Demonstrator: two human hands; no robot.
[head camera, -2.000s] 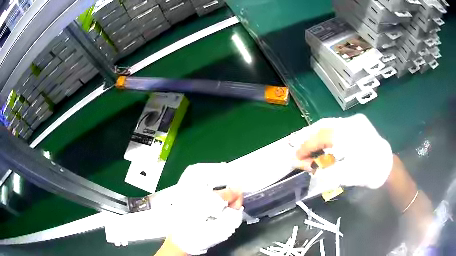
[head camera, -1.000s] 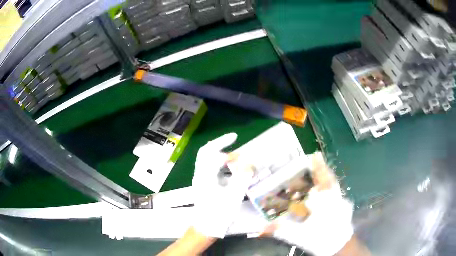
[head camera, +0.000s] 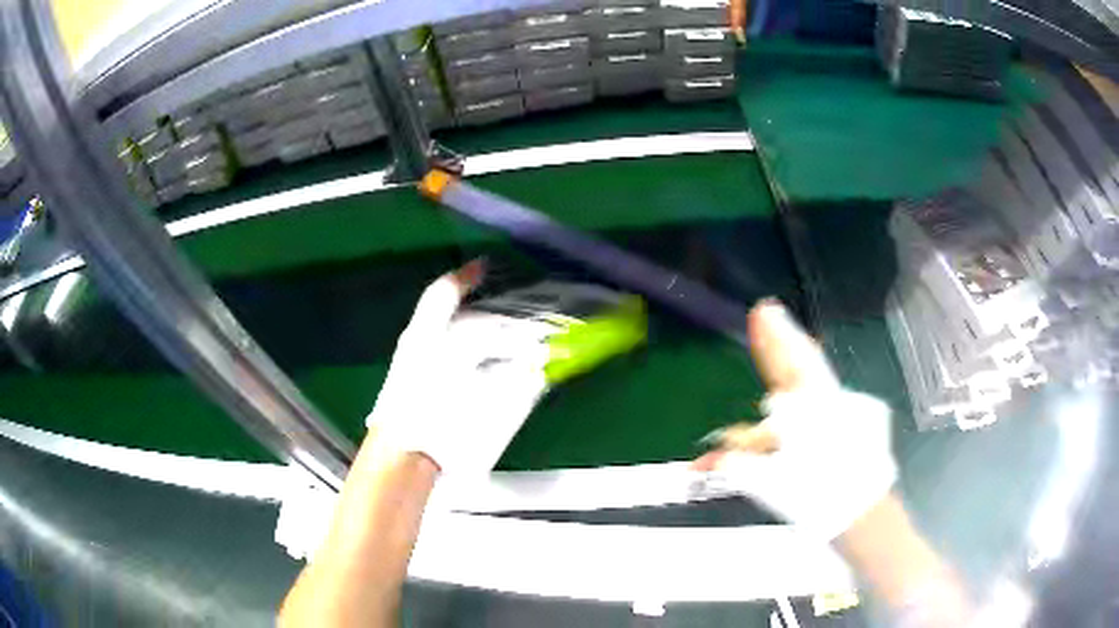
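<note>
A retail box with a lime-green side (head camera: 599, 341) is over the green belt, blurred by motion. My left hand (head camera: 457, 383), in a white glove with bare fingertips, is on the near left end of the box and grips it; part of the box is hidden behind the glove. My right hand (head camera: 816, 451), in a similar glove, is over the near rail to the right, with thumb and fingers apart and nothing visible in it.
A purplish bar (head camera: 601, 260) slants across the belt (head camera: 589, 423). Boxes with hang tabs (head camera: 951, 307) are stacked at right. Grey boxes (head camera: 540, 61) line the far side. A metal upright (head camera: 203, 294) stands at left. A white ledge (head camera: 614, 558) runs along the near side.
The picture box has left my hands. My left hand has reached onto the lime-green-sided box, which has turned on the belt. My right hand has opened and moved right. The view has shifted.
</note>
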